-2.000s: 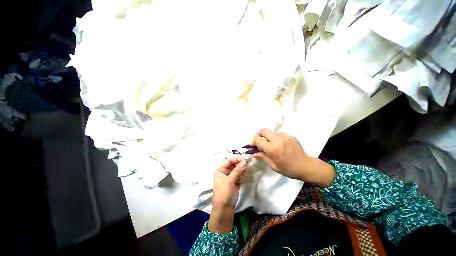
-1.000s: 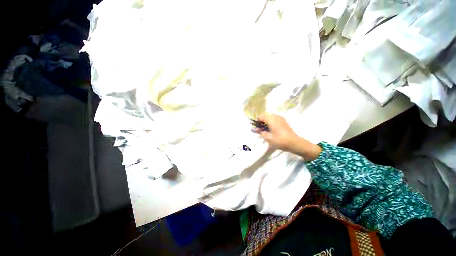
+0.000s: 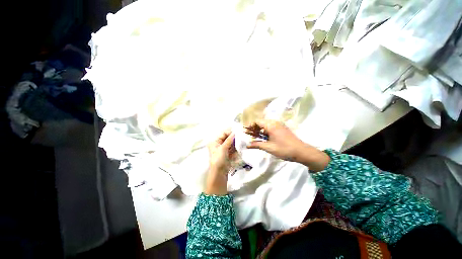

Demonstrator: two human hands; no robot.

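Observation:
A white garment point(image 3: 278, 189) lies at the table's front edge and hangs towards my body, its outline partly lost in glare. My left hand point(image 3: 222, 154) pinches a bit of the white cloth between thumb and fingers. My right hand point(image 3: 281, 141) is just right of it and holds small dark thread snips point(image 3: 257, 132), their tips pointing left, with a gap to the left fingers. A small dark mark point(image 3: 246, 167) shows on the garment below the hands. Threads are too fine to see.
A large, overexposed white garment heap point(image 3: 202, 66) covers the table point(image 3: 162, 220) beyond my hands. A second pile of white pieces point(image 3: 385, 55) lies at the right with hanging edges. Dark blue-grey cloth point(image 3: 50, 101) lies at the far left. Grey cloth shows at the lower right.
My left hand, out of sight one second ago, is back and pinches the cloth. My right hand with the snips has moved slightly down towards it.

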